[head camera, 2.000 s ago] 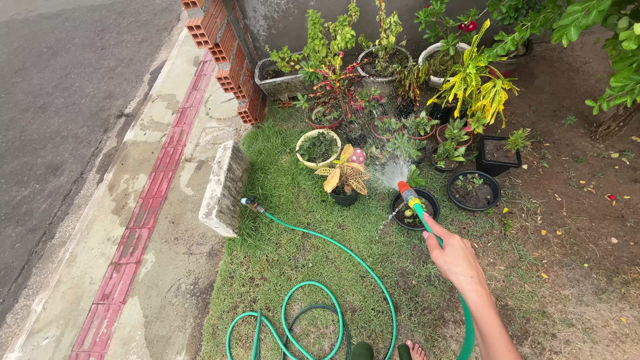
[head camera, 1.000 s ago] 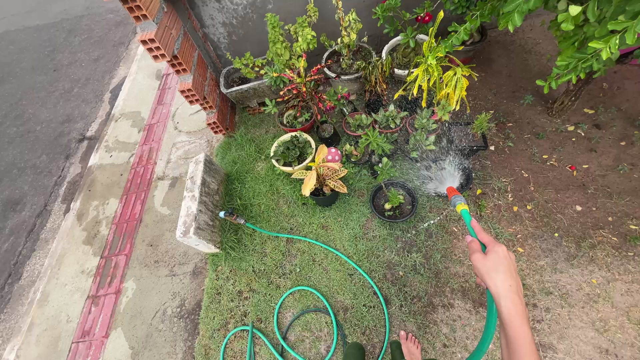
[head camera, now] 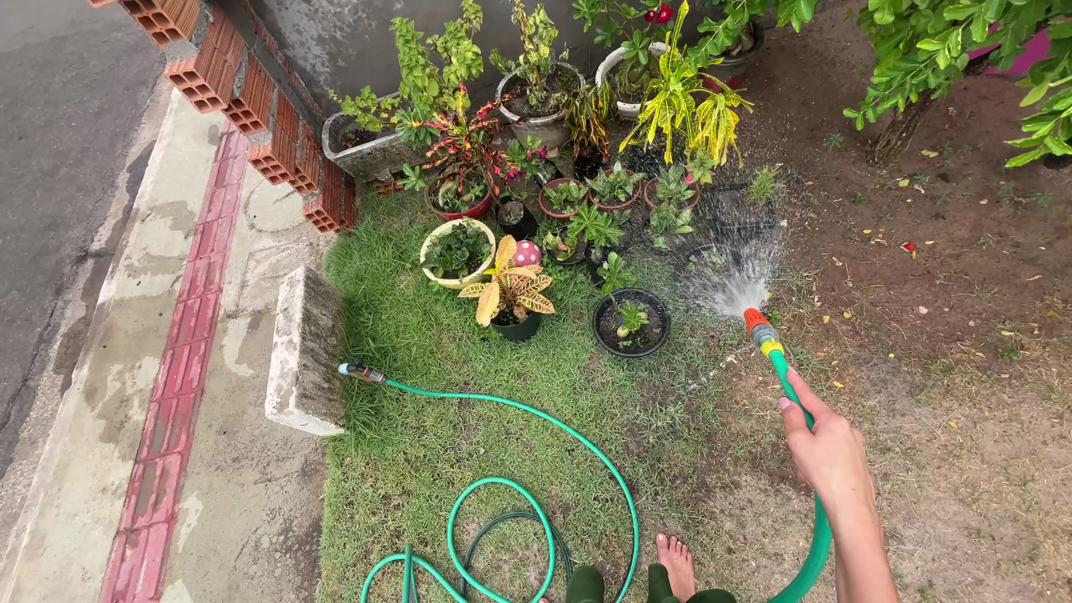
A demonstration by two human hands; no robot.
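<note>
My right hand [head camera: 831,448] is closed round a green garden hose [head camera: 816,548] just below its spray nozzle [head camera: 760,328], which has an orange tip and a yellow collar. A fan of water [head camera: 737,280] leaves the tip and covers a dark pot whose outline is blurred by the spray. Left of the spray, a round black pot [head camera: 630,345] holds a small green plant. Farther left stand a croton with yellow leaves [head camera: 507,289] in a dark pot and a cream round pot [head camera: 458,279] with leafy plants. My left hand is out of view.
Green hose coils [head camera: 502,481] lie on the grass, one end at a tap fitting [head camera: 362,371] beside a concrete block [head camera: 306,352]. Several potted plants line the grey wall [head camera: 335,33]. Hollow bricks [head camera: 276,155] edge the paved walkway [head camera: 243,419]. A leafy tree [head camera: 900,130] grows at right.
The nozzle and its spray have moved right, off the round black pot with the small plant, to the dark pot beside it. My right hand keeps its hold on the hose.
</note>
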